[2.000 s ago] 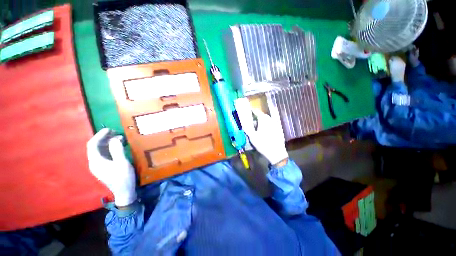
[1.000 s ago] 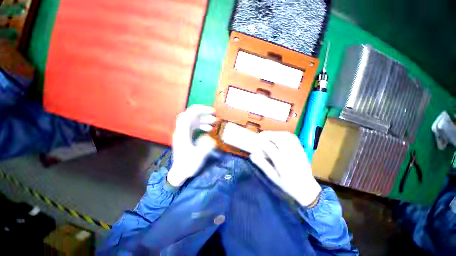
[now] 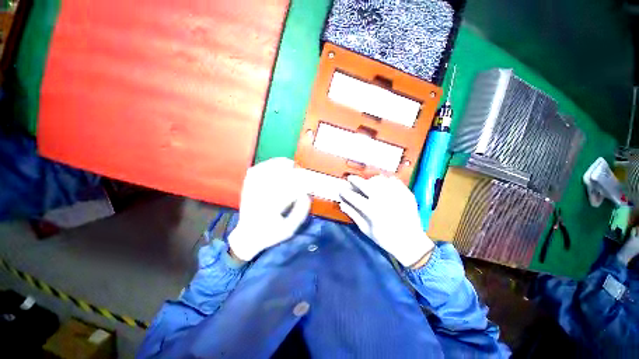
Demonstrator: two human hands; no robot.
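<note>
The orange-brown fixture (image 3: 315, 144) lies in front of me with pale metal plates in its pockets. The top plate (image 3: 375, 98) and middle plate (image 3: 359, 146) are fully seen. The nearest plate (image 3: 321, 184) is in the lowest pocket, partly hidden by my hands. My left hand (image 3: 270, 203), in a white glove, is at that plate's left end with its fingers curled; whether it grips anything is hidden. My right hand (image 3: 385, 214), also gloved, has its fingertips on the plate's right end.
A black tray of screws (image 3: 389, 31) adjoins the fixture's top. A teal electric screwdriver (image 3: 432, 165) lies right of it, then stacked metal plates (image 3: 525, 126), cardboard (image 3: 448, 203) and dark-handled cutters (image 3: 555, 236). A red sheet (image 3: 154, 98) lies left. A person's blue sleeve (image 3: 595, 301) shows far right.
The view has swung right to left across the bench. My right hand has left the plate stacks and come to the lowest pocket, where a plate now lies. My left hand has closed in beside it.
</note>
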